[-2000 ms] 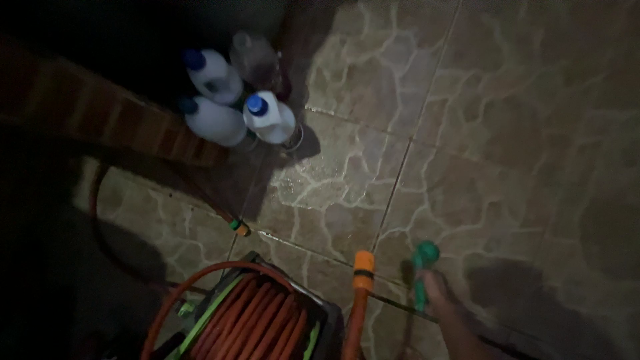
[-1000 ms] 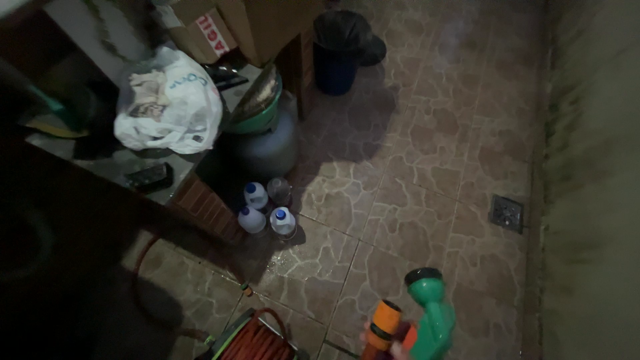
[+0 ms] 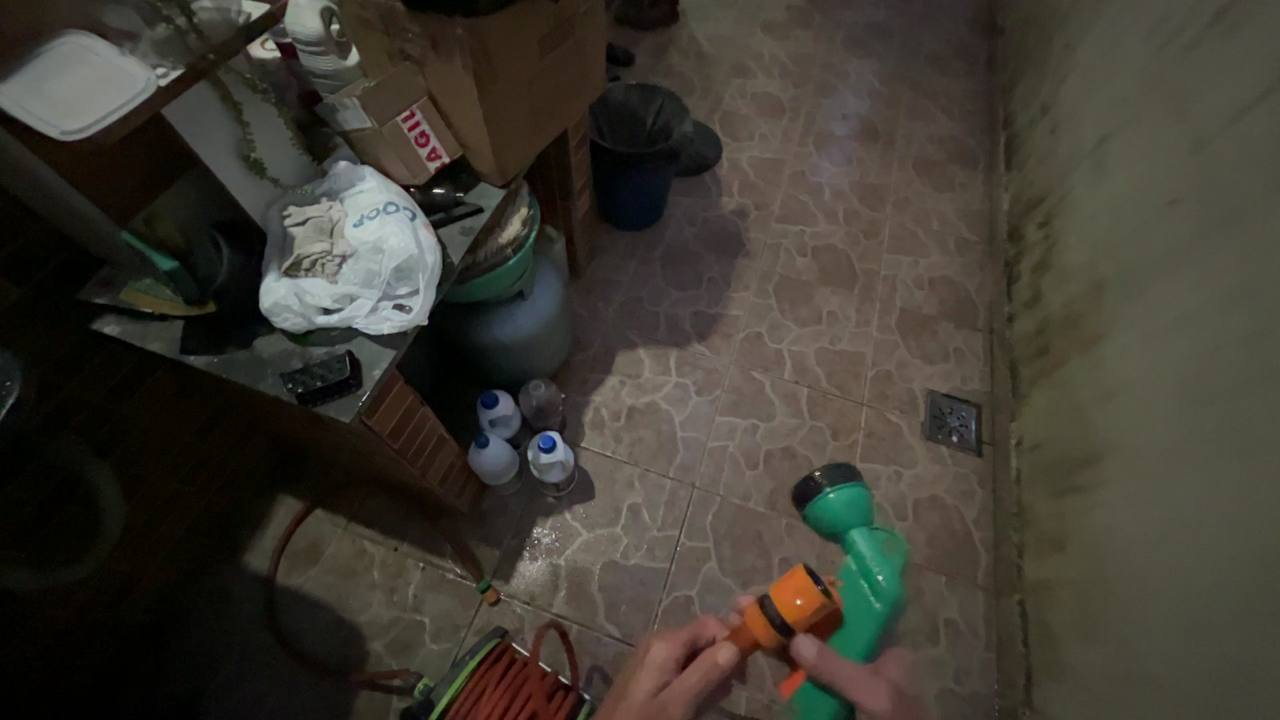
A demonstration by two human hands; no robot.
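Observation:
Low in the view, my left hand [image 3: 672,668] grips the orange hose connector [image 3: 790,603] with a black ring, on the end of a reddish-orange hose. Close beside it on the right, my right hand [image 3: 865,680] holds a green spray nozzle [image 3: 868,575] with a black head pointing up and left. An orange part shows between the nozzle and the connector; whether the two touch cannot be told. The hose reel [image 3: 510,690], wound with reddish hose, stands at the bottom, left of my left hand. A second hose end [image 3: 487,592] lies on the tiles above the reel.
Several plastic bottles [image 3: 550,458] stand by the brick pillar [image 3: 415,430]. A stone counter [image 3: 250,360] bears a white plastic bag [image 3: 385,260] and cardboard boxes [image 3: 500,80]. Beyond are a gas cylinder [image 3: 525,325] and a dark bin [image 3: 632,180]. A floor drain [image 3: 953,423] lies near the right wall [image 3: 1150,350].
The view has lifted and widened. The orange connector, at first apart from the right hand with the green nozzle, is now in my left hand, close beside that nozzle.

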